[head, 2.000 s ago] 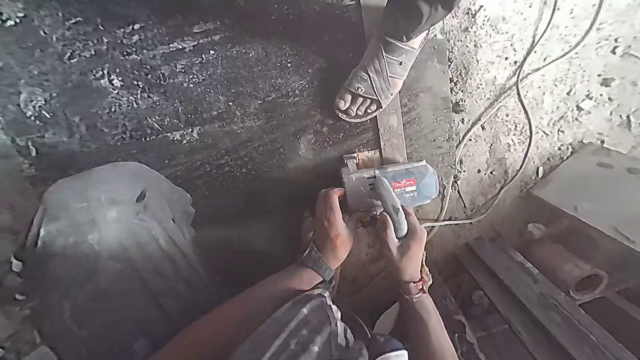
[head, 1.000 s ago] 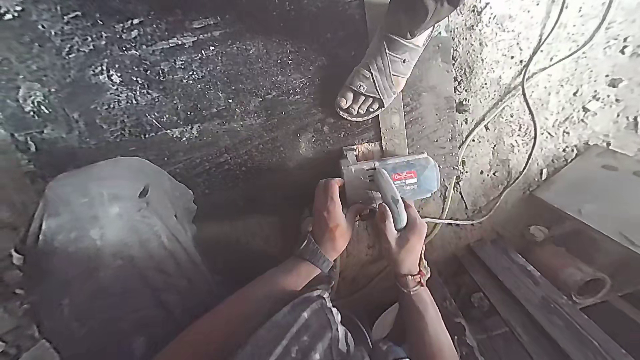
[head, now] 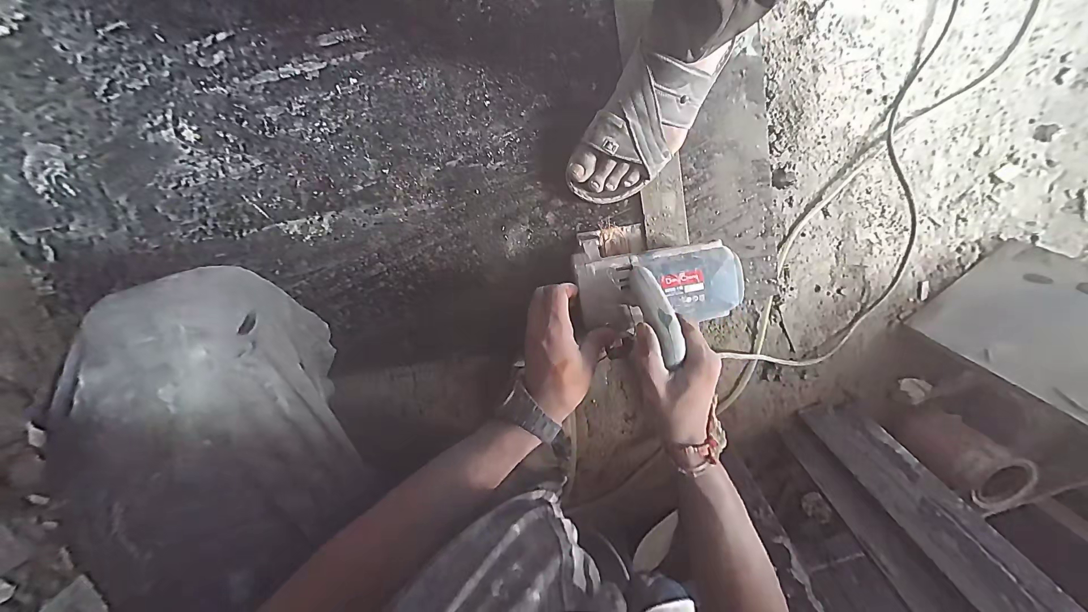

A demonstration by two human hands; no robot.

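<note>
A corded power tool, seemingly an electric planer, with a grey body and a blue part bearing a red label, rests across a narrow wooden strip. My right hand is wrapped around its rear handle. On the near left side of the body, my left hand grips or presses its edge; the fingertips are partly hidden. Pale shavings lie at the tool's far end. Just beyond, a sandaled foot stands on the strip and the dark board beneath.
A pale cable loops over the rough ground at right. Wooden planks, a pipe and a flat panel lie at lower right. A cloth-like grey cover drapes something at left. The large dark board has debris on it.
</note>
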